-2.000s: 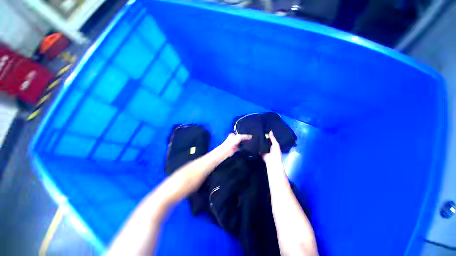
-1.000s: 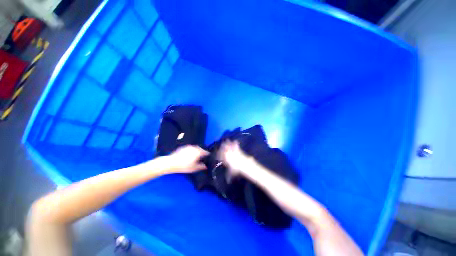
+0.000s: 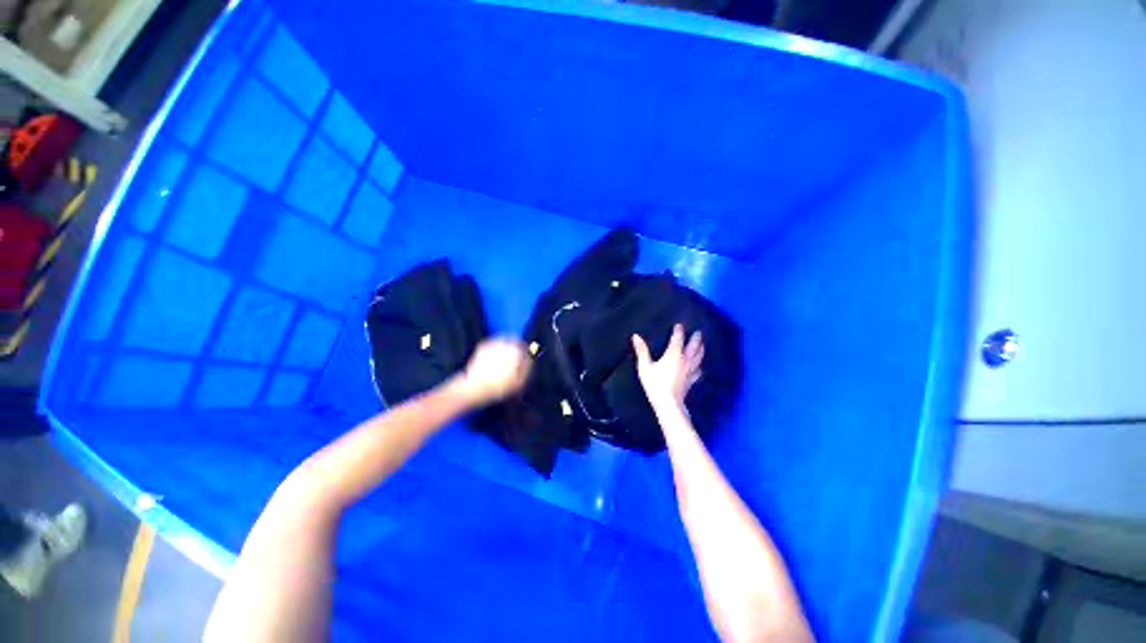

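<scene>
A large blue plastic bin (image 3: 829, 302) fills the view. On its floor lies a pile of black sewn pieces (image 3: 628, 308) with thin white edge lines and tiny pale labels. Another black stack (image 3: 409, 329) with a pale label lies to its left. My left hand (image 3: 498, 368) is curled between the two, at the left edge of the pile; its fingertips are hidden, so its hold cannot be told. My right hand (image 3: 671, 369) rests on top of the pile with its fingers spread.
A light grey cabinet (image 3: 1056, 251) stands right of the bin. At the left are red items (image 3: 23, 251), yellow-black floor tape (image 3: 48, 258) and a pale frame (image 3: 76, 88). Another person's shoe (image 3: 60, 530) shows at the lower left, near a yellow floor line.
The black pile is spread wider and sits higher in the view. My right hand has moved right onto its top with fingers apart. My left hand has moved slightly up.
</scene>
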